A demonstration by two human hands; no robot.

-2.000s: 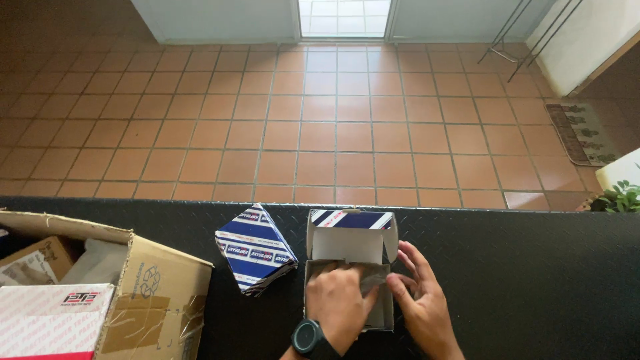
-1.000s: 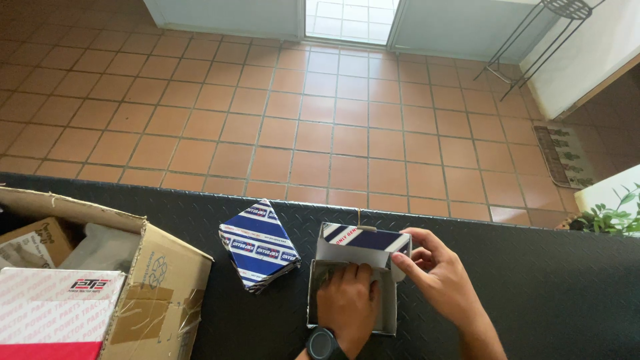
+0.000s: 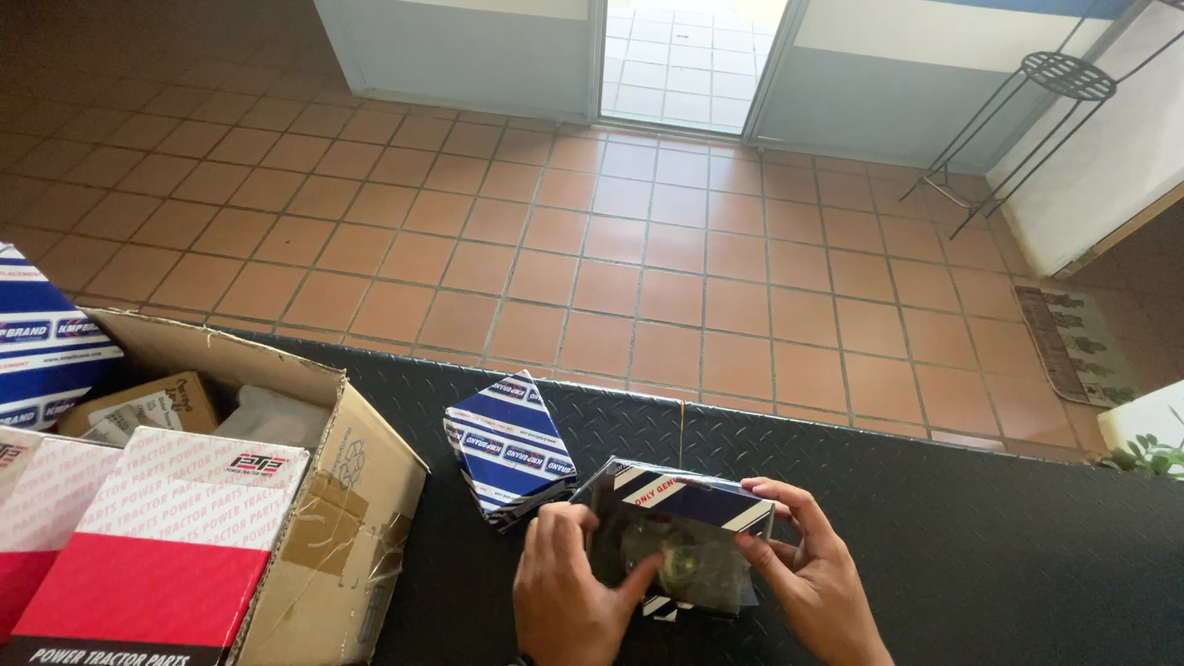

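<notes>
A small cardboard box with blue and white stripes point(image 3: 696, 499) stands on the black counter, with a clear plastic bag point(image 3: 638, 546) over its front side. Through the plastic a roundish metallic part shows dimly. My left hand point(image 3: 575, 578) grips the bag and the box's left side, its thumb across the plastic. At the box's right upper corner, my right hand point(image 3: 809, 564) pinches the edge between thumb and fingers. Left of it lies a blue-and-white striped carton point(image 3: 511, 449), close to my left fingers.
An open cardboard carton point(image 3: 305, 518) at the left holds a red-and-white box point(image 3: 162, 546), a small brown box point(image 3: 153, 407) and a blue striped box point(image 3: 42, 342). The black textured counter point(image 3: 971, 536) ends at its far edge; beyond are floor tiles and a metal plant stand point(image 3: 1068, 76).
My left hand has come out of the open box and now holds its left side. Clear plastic now shows over the box, which is tilted differently. The view has shifted.
</notes>
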